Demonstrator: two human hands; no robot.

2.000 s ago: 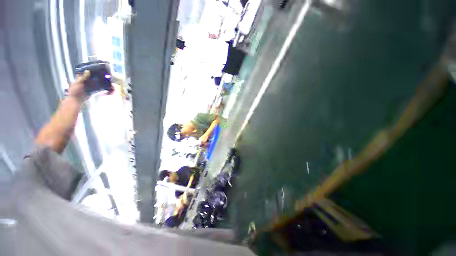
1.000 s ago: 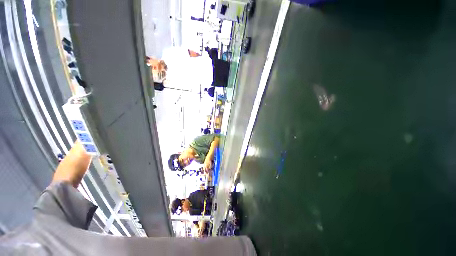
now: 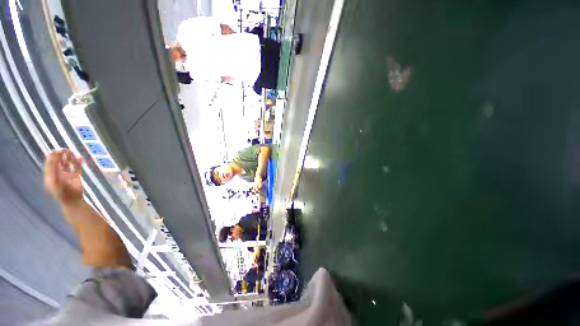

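The view is turned sideways, with the floor at the right. My left hand (image 3: 63,175), bare, is raised at the far left of the picture, past a grey sleeve. Its fingers look loosely curled and apart, with nothing visible in them. It is near a white power strip (image 3: 95,148) with blue sockets, without clear contact. My right hand is not in view.
A long grey beam (image 3: 137,121) crosses beside the strip. Beyond it are a person in white (image 3: 222,57), a person in green (image 3: 245,165) and others in dark clothes. The glossy green floor (image 3: 445,159) fills the right side.
Two seconds ago my left hand held a black device; now none shows in it. One second ago the hand was hidden behind the power strip. The view has shifted.
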